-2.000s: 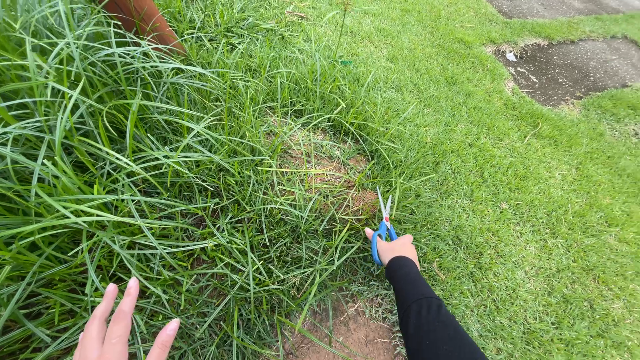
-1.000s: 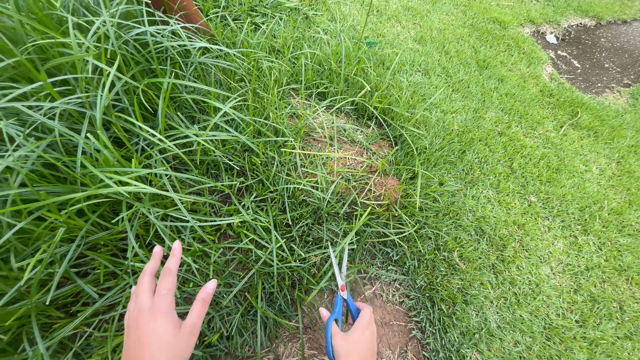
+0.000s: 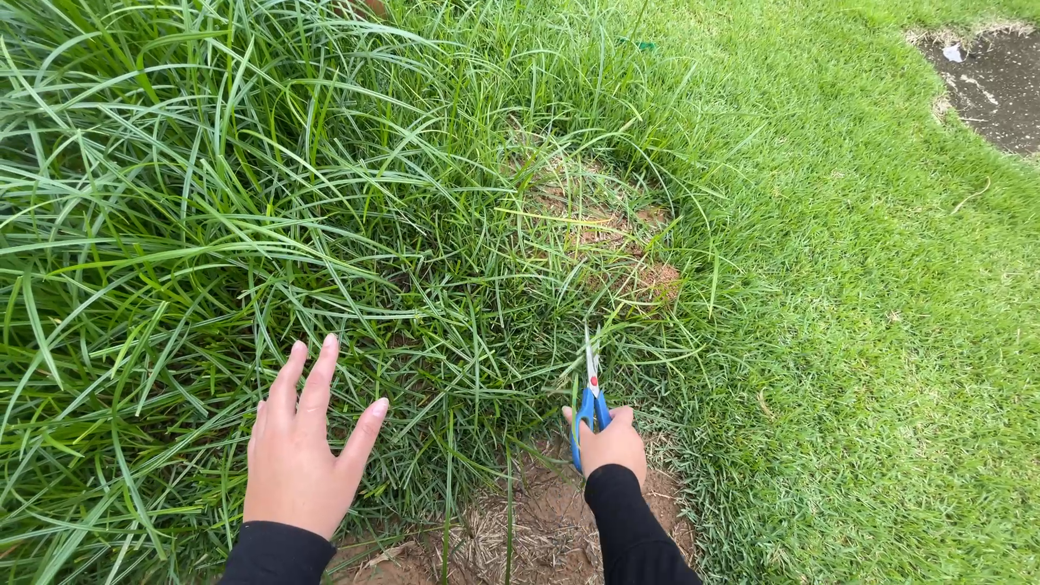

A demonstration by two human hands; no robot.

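My right hand (image 3: 613,447) grips a pair of scissors (image 3: 593,390) by its blue handles, low and right of centre. The metal blades point away from me, nearly together, among grass blades just in front of a brown patch. At lower left my left hand (image 3: 305,447) is spread over the long grass (image 3: 203,244), holding nothing; whether its fingertips touch the blades cannot be told. Both wrists have black sleeves.
Short lawn (image 3: 861,325) covers the right side. A reddish soil patch (image 3: 609,219) with dry clippings lies beyond the scissors, and bare soil (image 3: 536,520) is nearest me. A dark grey slab or soil area (image 3: 995,89) is at upper right.
The left hand has come further into view over the long grass. The scissors were spread wide in both earlier frames and their blades are now nearly together.
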